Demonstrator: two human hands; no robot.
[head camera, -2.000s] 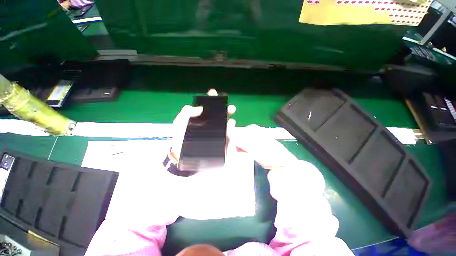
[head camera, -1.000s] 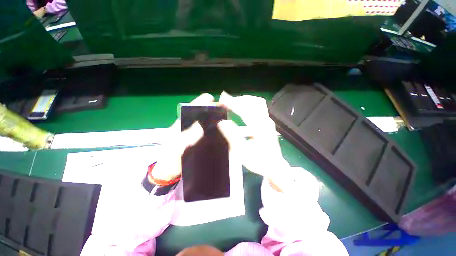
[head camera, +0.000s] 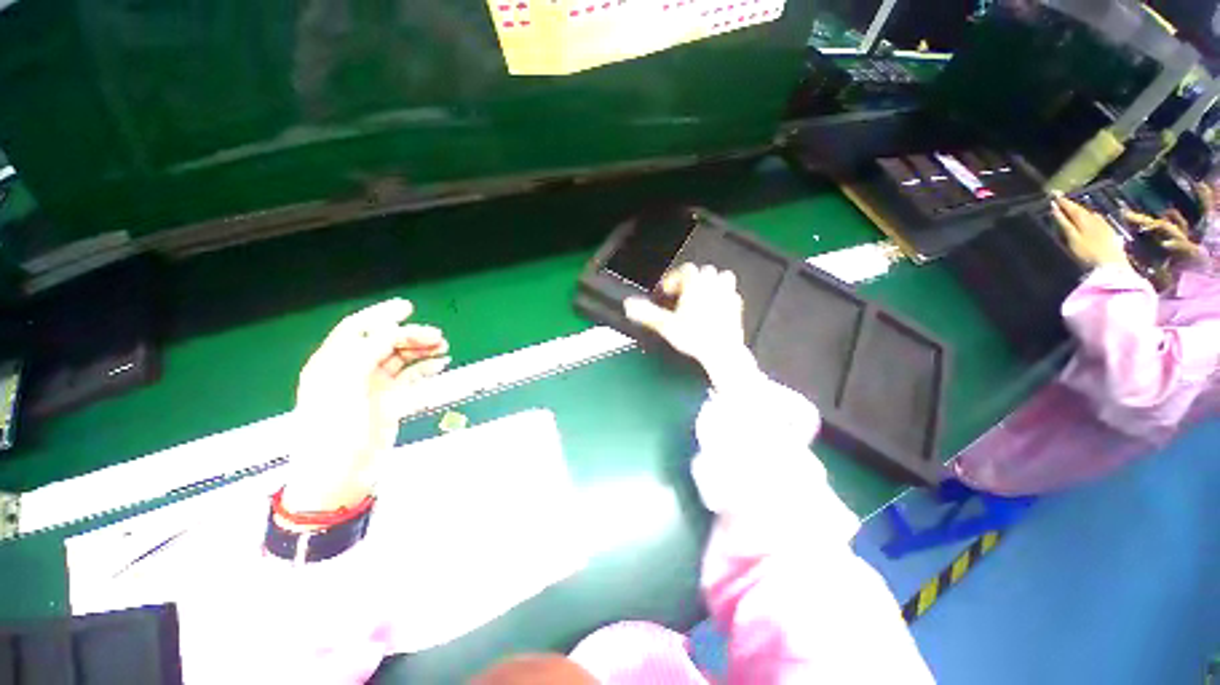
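Note:
The smartphone (head camera: 652, 248), dark screen up, lies in the far-left pocket of the black phone tray (head camera: 872, 301), which sits slanted across the rail and bench. My right hand (head camera: 696, 319) is at the phone's near end, thumb and fingers on its edge; the exact grip is partly hidden. My left hand (head camera: 361, 368) is empty, fingers loosely curled and apart, above the white rail. It wears a red band and a black wrist strap (head camera: 317, 535). White paper (head camera: 468, 522) lies under and beside my left arm.
Another black tray (head camera: 94, 649) is cut off at lower left. Black trays (head camera: 94, 348) stand at far left. At right, a tray with phone parts (head camera: 950, 185) lies near another person's hands (head camera: 1090, 234) and pink sleeves. A green panel (head camera: 335, 107) stands behind the belt.
The phone has moved from both hands over the paper to the right tray's pocket. My left hand has let go. My right hand has reached right, and the view has turned right.

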